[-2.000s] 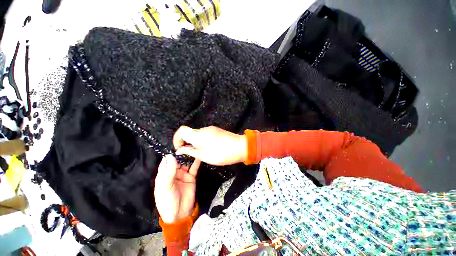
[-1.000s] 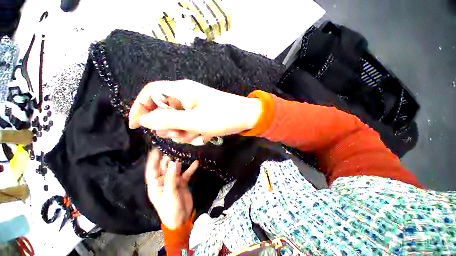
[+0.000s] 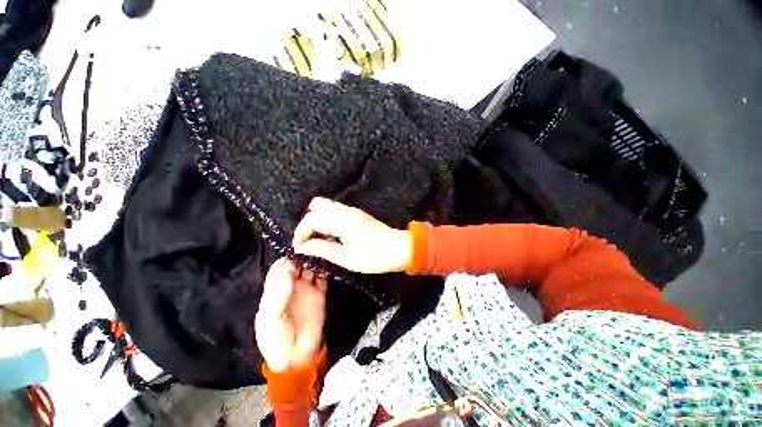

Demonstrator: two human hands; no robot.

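Observation:
A black nubby garment (image 3: 276,125) lies over the table edge towards my lap, its smooth black lining (image 3: 175,242) showing at the left. A glinting beaded edge trim (image 3: 238,196) runs diagonally between outer cloth and lining. My left hand (image 3: 290,313) holds the trimmed edge from below, its fingertips at the trim. My right hand (image 3: 351,239) is just above and to the right, fingers pinched together at the same edge. No needle or thread can be made out; the fingertips hide what is between them.
The white table (image 3: 209,25) bears yellow-and-black striped cloth (image 3: 376,37) at the back, and black beads (image 3: 83,196), thread cones (image 3: 38,218) and orange-handled scissors (image 3: 121,338) at the left. A bin of black cloth (image 3: 618,158) stands at the right above the grey floor.
My right hand was raised over the trim a second ago and is now back down at the edge. My left hand's fingers have closed onto the edge. The view has shifted slightly.

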